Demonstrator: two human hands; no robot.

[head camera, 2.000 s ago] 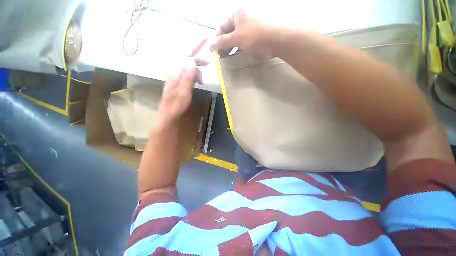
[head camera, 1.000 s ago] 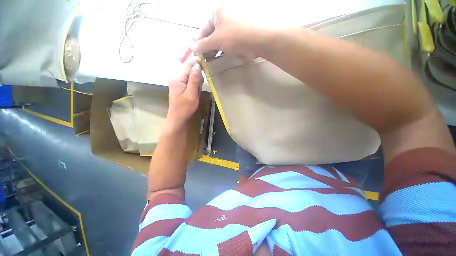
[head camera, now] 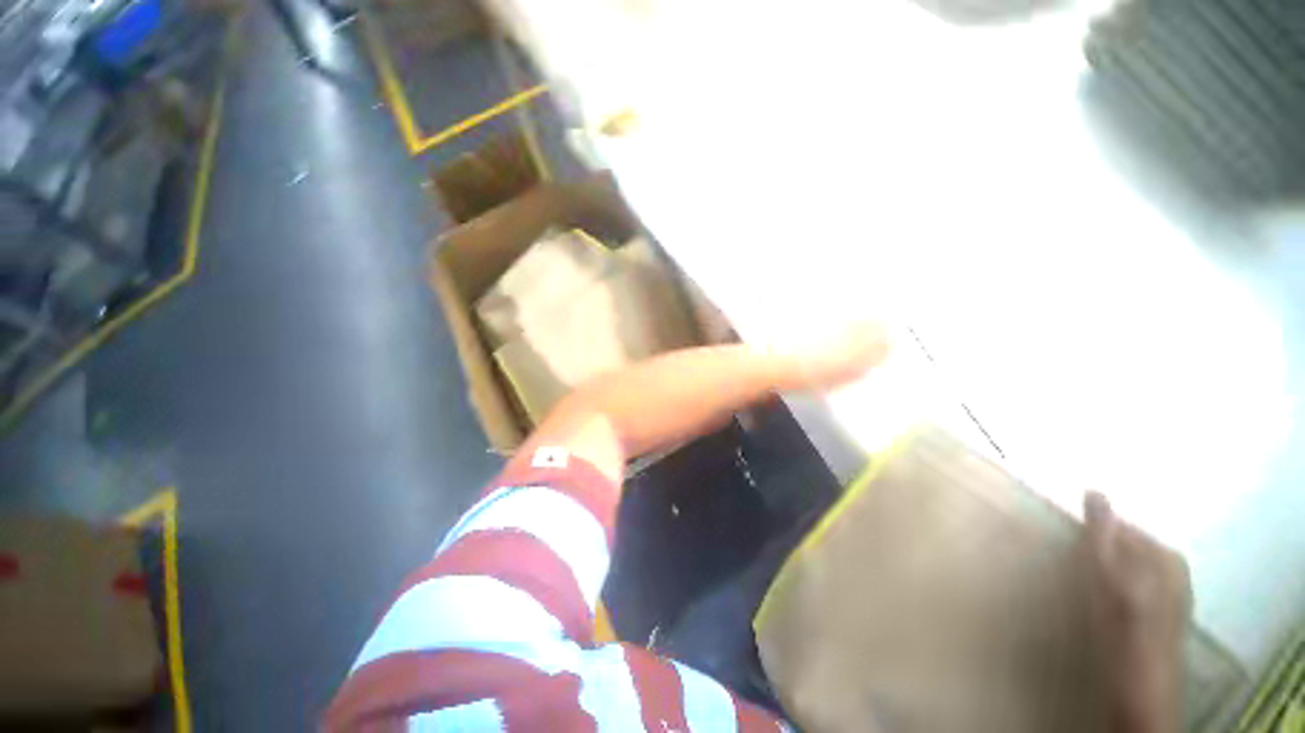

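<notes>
A beige pouch (head camera: 930, 602) with yellow edge binding lies at the lower right, over the wearer's lap and the white table's edge. My right hand (head camera: 1141, 609) is blurred at the right side of the pouch, fingers against its upper edge; its grip is unclear. My left hand (head camera: 844, 358) reaches over the white table just above the pouch's yellow corner, apart from it. It is blurred and washed out by glare, so its fingers and anything in them cannot be made out. A thin dark cord (head camera: 962, 398) lies on the table between the hands.
An open brown carton (head camera: 465, 322) holding beige pieces (head camera: 573, 308) stands beside the overexposed white table (head camera: 802, 172). Another carton (head camera: 72, 616) with red marks is at the lower left. Yellow tape (head camera: 178, 616) marks the grey-blue floor. Grey stacked layers (head camera: 1209, 86) are at the upper right.
The view has swung left and tilted. My hands have moved apart, away from the pinched yellow corner. The red stick is no longer visible, and the pouch now sits lower right.
</notes>
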